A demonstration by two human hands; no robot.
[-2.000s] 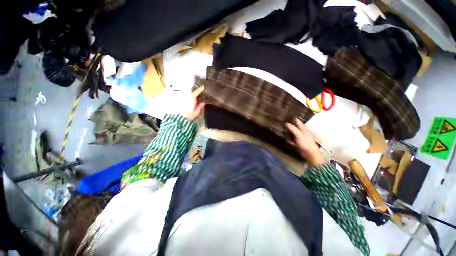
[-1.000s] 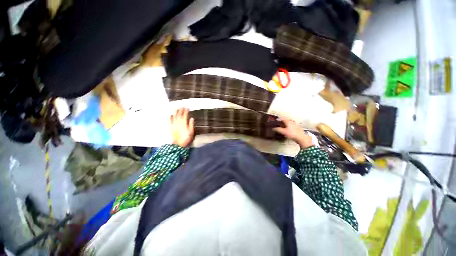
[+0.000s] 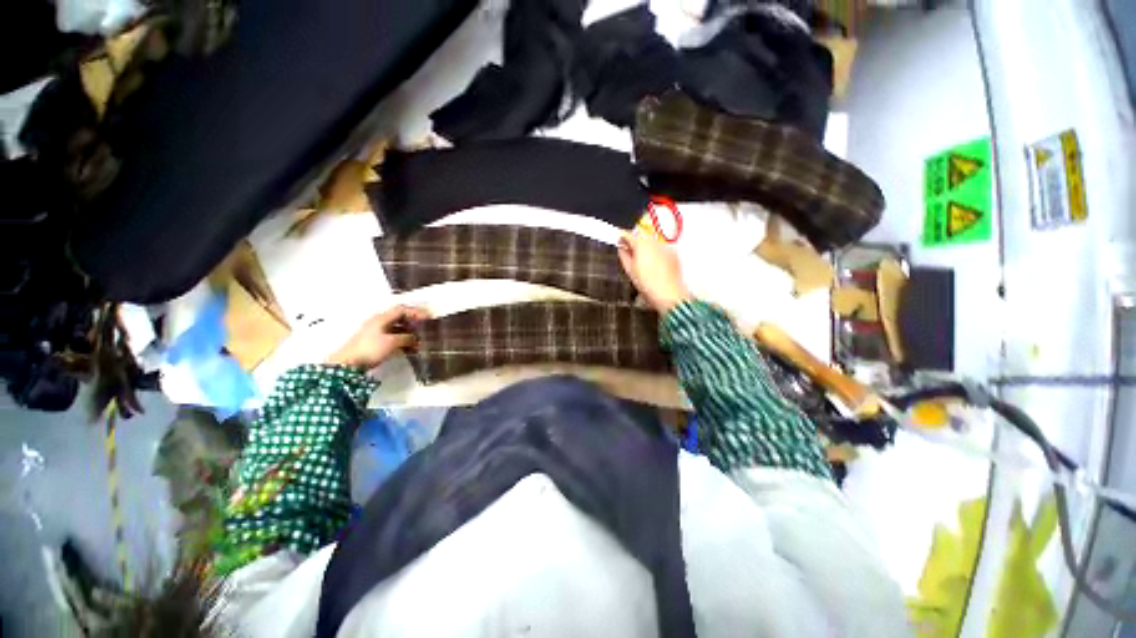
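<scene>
A curved plaid strip (image 3: pixel 536 339) lies flat nearest my body. A plaid stack (image 3: pixel 498 259) lies just beyond it, with a black stack (image 3: pixel 517 183) farther out. My left hand (image 3: pixel 380 337) is at the near strip's upper left corner, thumb and fingers bent together; whether they pinch the cloth is unclear. My right hand (image 3: pixel 654 274) is at the right end of the plaid stack, fingertips bent at its corner; its hold is also unclear. A pale curved edge (image 3: pixel 604 379) shows under the near strip. Scissors with red handle loops (image 3: pixel 665 219) lie beyond my right hand.
A thick plaid pile (image 3: pixel 754 162) lies at upper right, below black cloth (image 3: pixel 760 69). A long dark padded shape (image 3: pixel 249 125) fills the upper left. Tan scraps (image 3: pixel 249 318) and a light-blue scrap (image 3: pixel 212 355) are at left. A wooden handle (image 3: pixel 810 365) and cable are at right.
The plaid strip held over the stack earlier now lies flat near my body. My right hand has moved from its right end outward to the plaid stack. My left fingers have bent at its corner.
</scene>
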